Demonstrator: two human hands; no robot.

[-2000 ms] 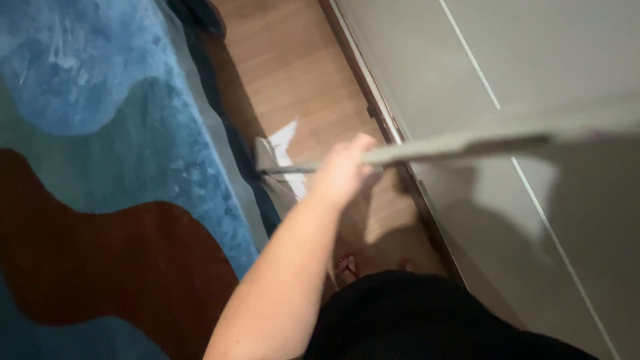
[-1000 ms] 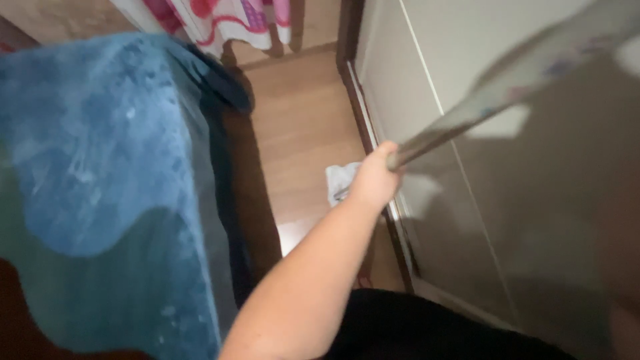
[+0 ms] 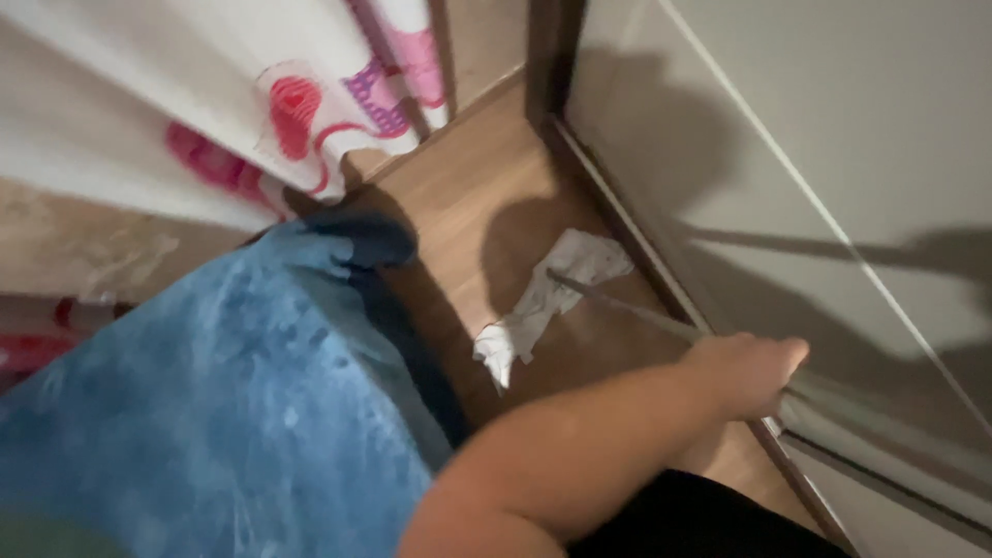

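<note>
My left hand [image 3: 744, 376] is closed around a long thin pole [image 3: 628, 308], right of centre, beside the base of the pale panels. From the fist the pole slants up and left to its far end, which overlies a crumpled white cloth [image 3: 542, 291] on the wood floor. Whether the two are fastened together cannot be told. Behind the fist, the rest of the pole runs blurred toward the lower right. My right hand is out of view.
A bed with a blue patterned cover [image 3: 287, 403] fills the lower left. A white curtain with pink and red shapes [image 3: 294, 116] hangs at the upper left. Smooth pale panels [image 3: 837, 155] with a dark-edged floor track line the right. Wood floor [image 3: 457, 209] lies between bed and panels.
The view has shifted a lot toward the curtain and floor corner. The white cloth, partly hidden behind my arm a second ago, now shows spread out, with the pole's end over it.
</note>
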